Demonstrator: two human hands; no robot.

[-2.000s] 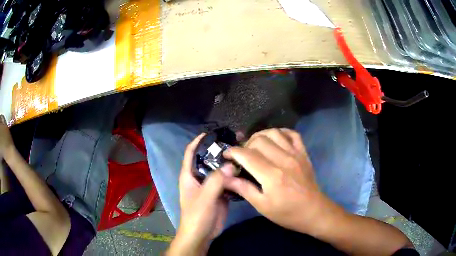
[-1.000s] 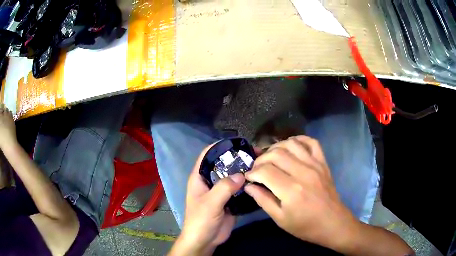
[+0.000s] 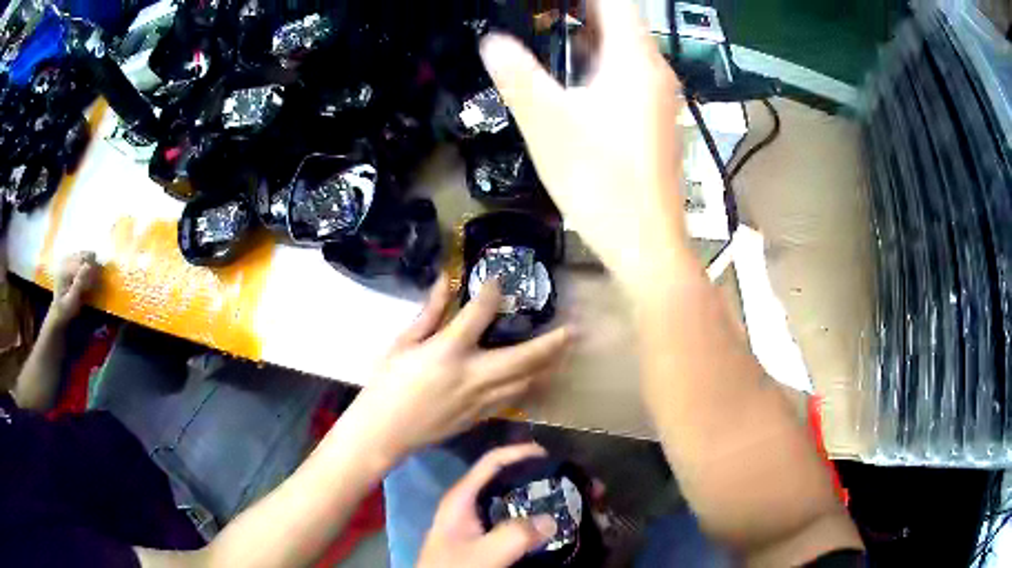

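Observation:
My left hand [image 3: 483, 519] is at the bottom, over my lap, shut on a round black housing [image 3: 555, 505] with a silvery circuit board inside; the thumb rests on the board. My right hand [image 3: 605, 128] is blurred and raised over the bench, thumb spread apart; its fingers are cut off by the top edge, and nothing shows held in it. A second black housing [image 3: 510, 320] with a board lies on the bench, touched by another person's hand [image 3: 438, 383].
Many black units with shiny boards [image 3: 327, 205] are piled at the left and centre. Clear ribbed trays [image 3: 943, 277] stand at right. A grey-white box [image 3: 705, 44], white paper [image 3: 766, 311] and thin black cable [image 3: 766, 139] are behind my right arm. Another person sits at left.
The view has shifted up to the bench. My right hand has left the housing and moved up. My left hand still holds it. The other person's hand has come in from the left.

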